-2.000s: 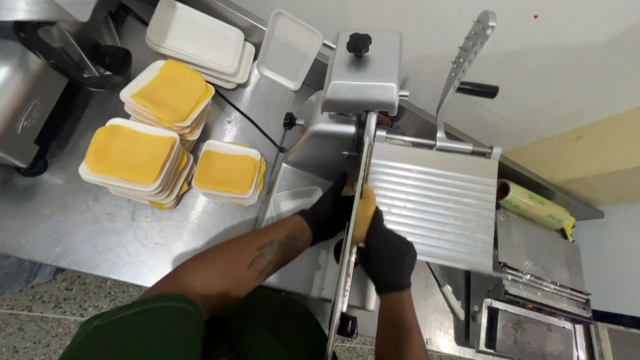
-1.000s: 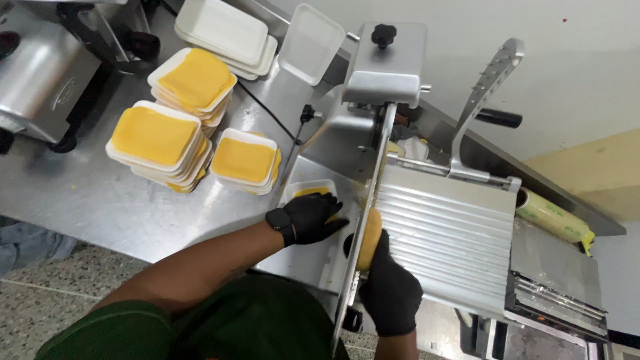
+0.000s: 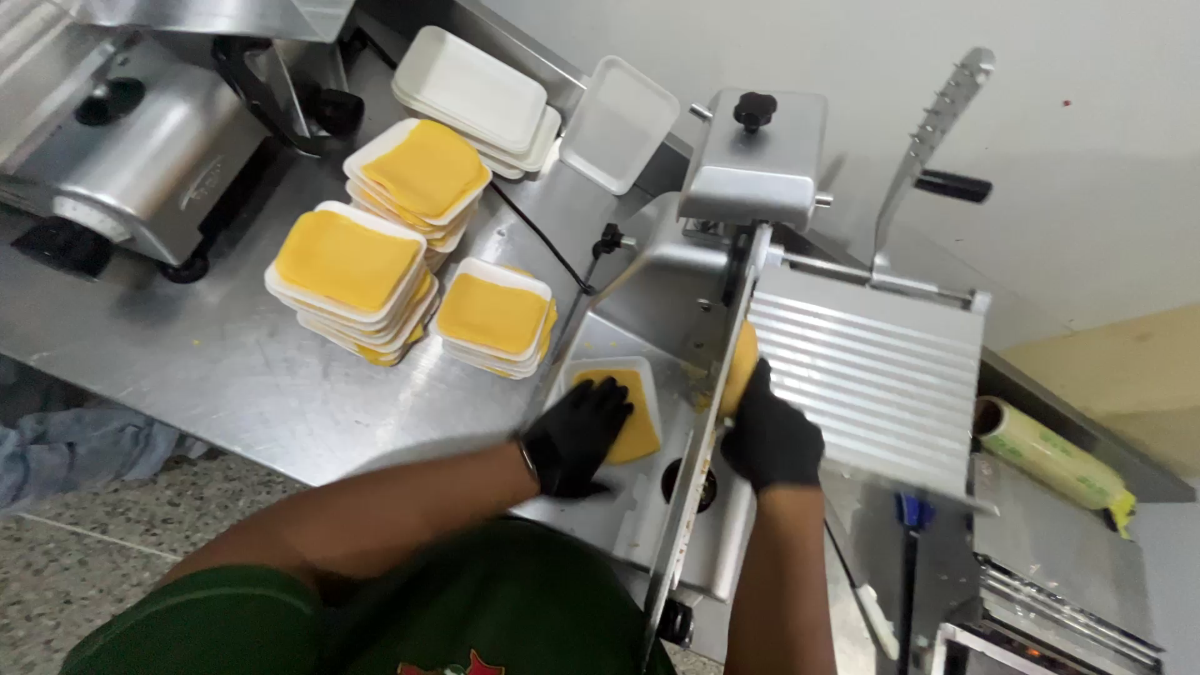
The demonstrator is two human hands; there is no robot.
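My left hand [image 3: 578,433], in a black glove, lies with its fingers on yellow slices [image 3: 636,433] in a white foam tray [image 3: 644,375]. That tray is on the slicer's base, left of the blade. In a black glove too, my right hand [image 3: 772,433] grips a yellow block, probably cheese [image 3: 742,367], against the blade side of the meat slicer [image 3: 752,159]. The ribbed slicer carriage [image 3: 862,375] is right of that hand. To the left stand stacks of foam trays topped with yellow slices [image 3: 351,261], [image 3: 427,173] and a smaller stack [image 3: 493,311].
White foam trays [image 3: 469,89] and a single tray leaning beside them [image 3: 621,127] are at the back. A second metal machine [image 3: 178,159] stands at the far left. At right are a roll of plastic film [image 3: 1050,455] and a wrapping machine [image 3: 1069,553]. A black cable crosses the steel table.
My left hand has moved from beside the blade, two seconds ago, left to the slices in the foam tray. My right hand stays on the yellow block at the slicer.
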